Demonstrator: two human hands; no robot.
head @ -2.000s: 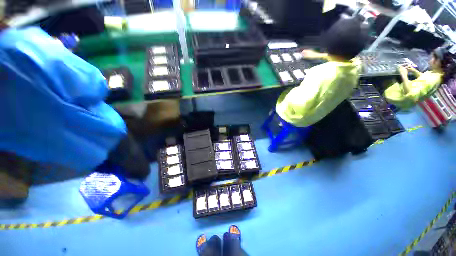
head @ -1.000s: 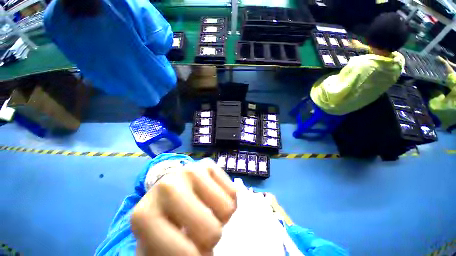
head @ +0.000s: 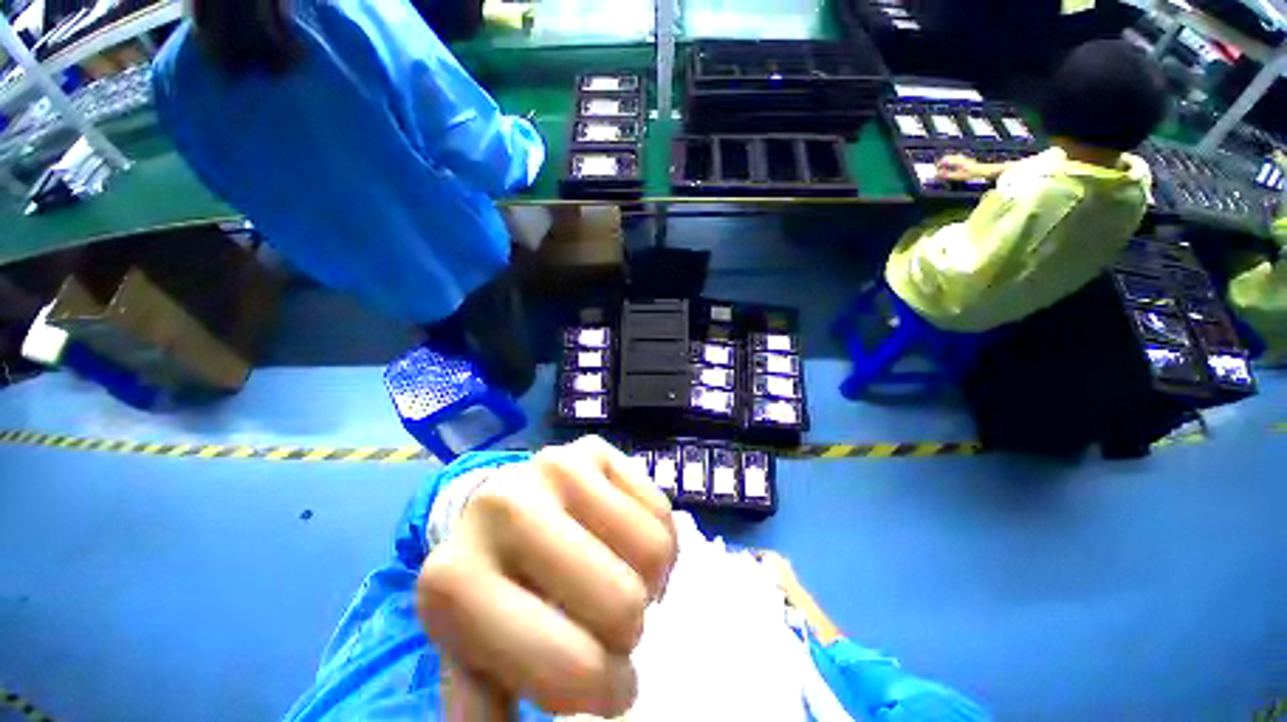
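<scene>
My left hand (head: 551, 578) is a large closed fist close to the camera, palm side hidden; nothing shows in it. A bright, overexposed white thing (head: 720, 635) with a crinkled upper edge lies beside and behind it; I cannot tell what it is or whether the fist touches it. My right hand (head: 802, 600) is small and mostly hidden behind the white thing's right edge, so its grip cannot be told. Beyond, a phone tray (head: 727, 480) lies on the floor, partly covered by my fist.
More filled trays (head: 774, 381) and a dark tray stack (head: 654, 353) stand behind the tape line. A blue-smocked person (head: 339, 155) stands left by a blue stool (head: 445, 402). A yellow-clad person (head: 1023, 240) sits right. Trays line the green bench (head: 544, 99); a cardboard box (head: 162, 332) is lower left.
Both hands and the white thing have come into view since the oldest frame. Since the later one, my fist sits slightly further right. The blue-smocked person's arm now reaches over the bench.
</scene>
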